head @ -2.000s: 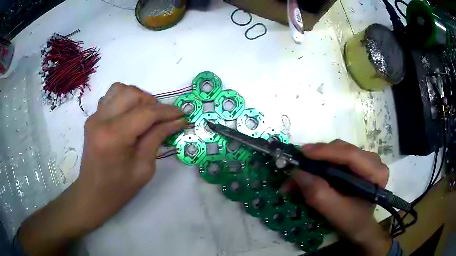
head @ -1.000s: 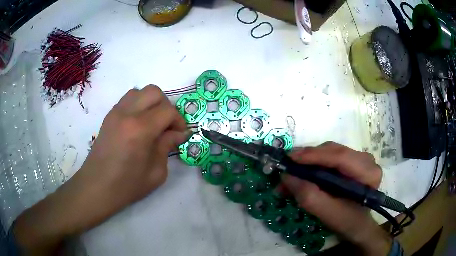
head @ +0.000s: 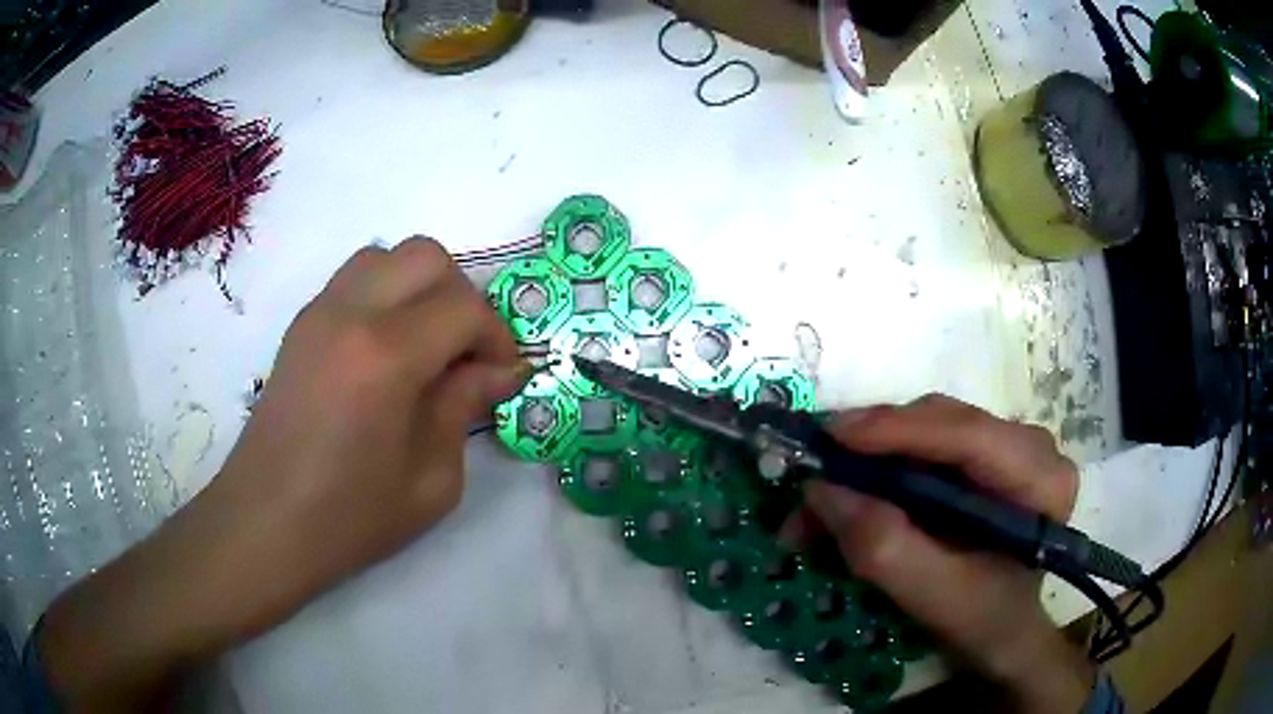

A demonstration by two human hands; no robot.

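Observation:
A green panel of joined ring boards (head: 599, 476) lies flat on the white surface, slanting from top centre to lower right. My right hand (head: 949, 509) holds a black soldering iron (head: 928, 502), its tip at the left edge area of a ring board in the third row. My left hand (head: 398, 377) pinches a thin wire lead (head: 542, 353) at that board's left edge; most of the lead is hidden by my fingers. Another red-and-black lead (head: 496, 255) runs left from the topmost board. The panel's lower right part is partly behind my right hand.
A tangle of red leads (head: 193, 175) lies upper left. A shallow round tin (head: 455, 31) and two thin loops (head: 726, 84) are at the top. A squat yellowish container (head: 1057, 168) and a black box (head: 1187, 307) stand right. Clear bumpy plastic (head: 70, 377) lies left.
The iron's tip moves from the board's centre to its left edge, then slightly right again. My left hand shifts right from its earliest position, its fingers staying at the board's edge.

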